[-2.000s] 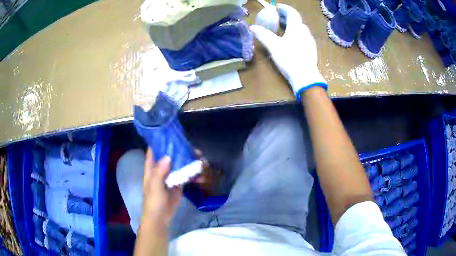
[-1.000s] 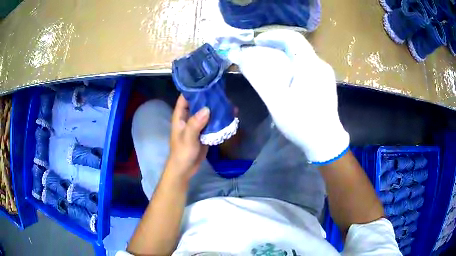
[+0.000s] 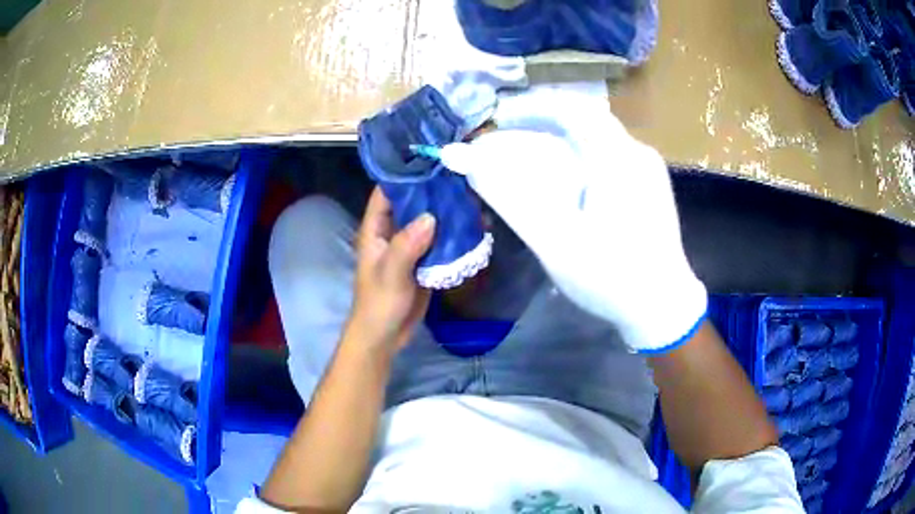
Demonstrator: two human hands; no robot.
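A small blue denim boot (image 3: 441, 216) is tilted with its open end up and its white fleece trim down. My bare left hand (image 3: 393, 266) holds it from below and the side. My gloved right hand (image 3: 592, 201) is closed around a glue bottle, mostly hidden in the glove. The bottle's greenish-blue tip (image 3: 425, 152) is at the boot's opening. Another denim boot (image 3: 552, 28) lies on the pale press base (image 3: 572, 68) at the top edge, partly cut off.
The brown bench (image 3: 231, 75) curves across the top. Crumpled white cloth (image 3: 482, 85) lies by its edge. Several boots (image 3: 843, 60) stand at the upper right. Blue crates with boots flank my legs, left (image 3: 216, 331) and right (image 3: 823, 303). A crate of tan sticks (image 3: 12, 301) is far left.
The left hand has lifted the boot up and right to the bench edge. The right hand has brought the bottle from the bench to the boot, and its tip has moved over the opening.
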